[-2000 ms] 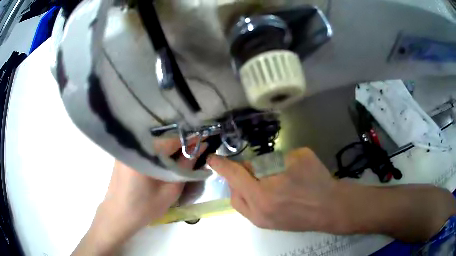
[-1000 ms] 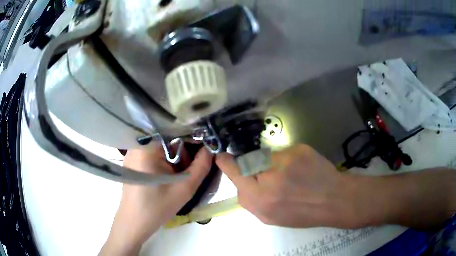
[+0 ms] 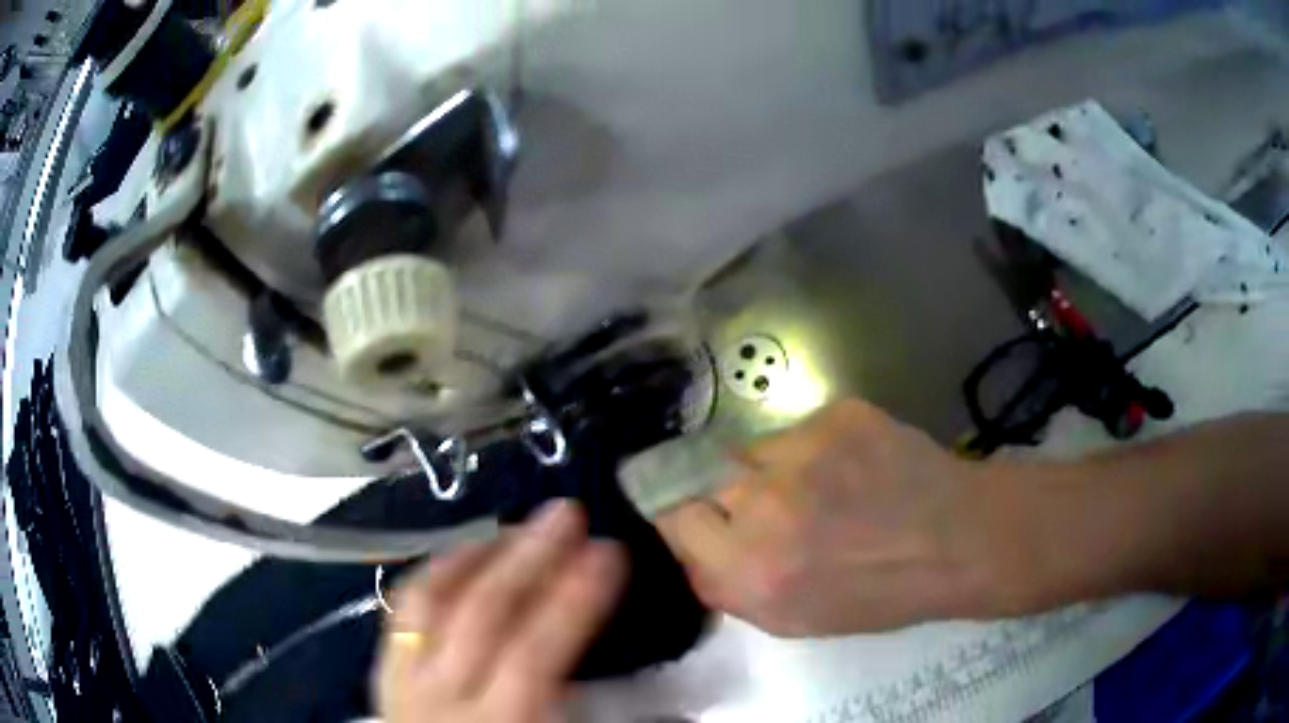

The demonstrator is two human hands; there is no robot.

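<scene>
A black fabric panel (image 3: 304,600) lies under the machine head and reaches the needle area (image 3: 636,389). A thin silver zipper line (image 3: 318,622) runs along it, with a small ring by my left hand. My left hand (image 3: 488,629) is blurred and lies over the panel, fingers towards the needle area; its grip is unclear. My right hand (image 3: 848,530) is bent beside the pale block (image 3: 679,469), at the panel's right edge. Its fingertips are partly hidden, so its grip is unclear. The stitching point is hidden.
The white machine head with its cream tension knob (image 3: 393,322) and wire thread guides (image 3: 438,466) hangs over the fabric. Red and black snips (image 3: 1081,360) and a speckled white cloth (image 3: 1117,212) lie right. A printed ruler (image 3: 961,664) runs along the front edge.
The black panel now spreads widely at the left, with its zipper showing. My left hand has moved down and nearer, off the needle area. The camera view has shifted; my right hand stays by the block.
</scene>
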